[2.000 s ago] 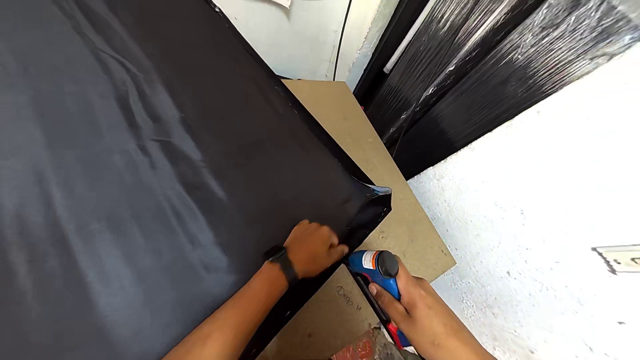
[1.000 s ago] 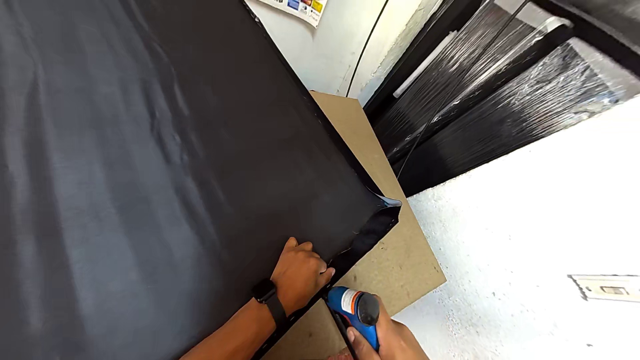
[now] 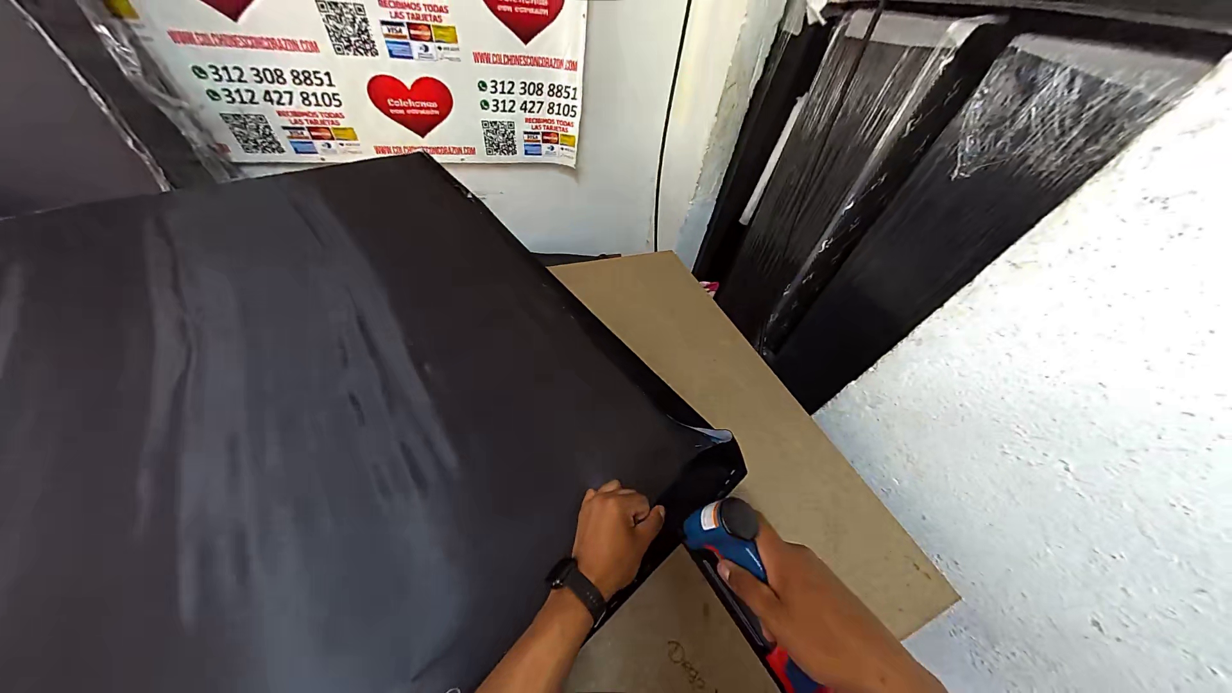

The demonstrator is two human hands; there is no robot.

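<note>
Black sheet material covers a large flat-topped piece that fills the left of the view. Near its front right corner, my left hand, with a dark watch on the wrist, presses on the covering with fingers curled, pinching the folded edge. My right hand is wrapped round the handle of a blue and red power stapler, whose head is at the side of the covered edge, just right of my left hand. At the corner the material bunches in a loose fold. Whether the stapler's nose touches the edge is hidden.
Brown fibreboard lies under the corner, and another board bears handwriting. Plastic-wrapped black panels lean at the back right beside a rough white wall. A printed banner with red hearts hangs behind.
My left hand and the stapler have moved along the edge toward the corner since one second ago. The view has tilted up, bringing more of the banner into sight.
</note>
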